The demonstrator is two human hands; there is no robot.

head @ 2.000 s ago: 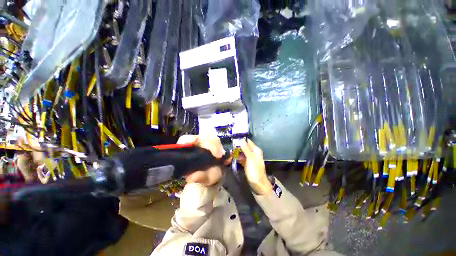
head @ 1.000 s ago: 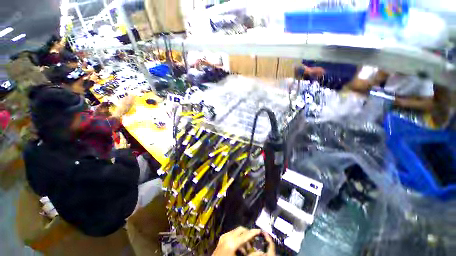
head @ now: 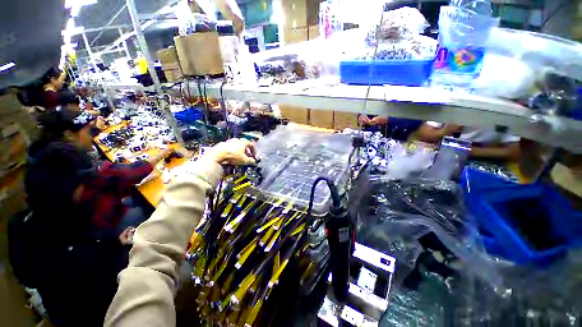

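Note:
My left hand (head: 235,152) is at the end of a stretched beige sleeve, at the far left corner of the clear plastic blister trays (head: 300,167). Its fingertips are bent down at small dark parts there; whether they grip one is too small to tell. Bunches of cable tails (head: 255,236) with yellow sleeves hang off the trays' near edge. The electric screwdriver (head: 339,255) hangs upright by its looped black cord, in front of the white screw feeder (head: 373,278), with no hand on it. My right hand is out of the picture.
Crumpled plastic film (head: 415,211) with black parts lies behind and right of the feeder. A blue bin (head: 510,217) stands at the right. A shelf (head: 395,96) crosses above, bearing a blue tray (head: 386,71). People sit at the left; another person's hands show beyond the trays.
The view has swung up and left from the feeder. The screwdriver, earlier at my hands, now hangs free. My left arm has stretched out to the far tray corner.

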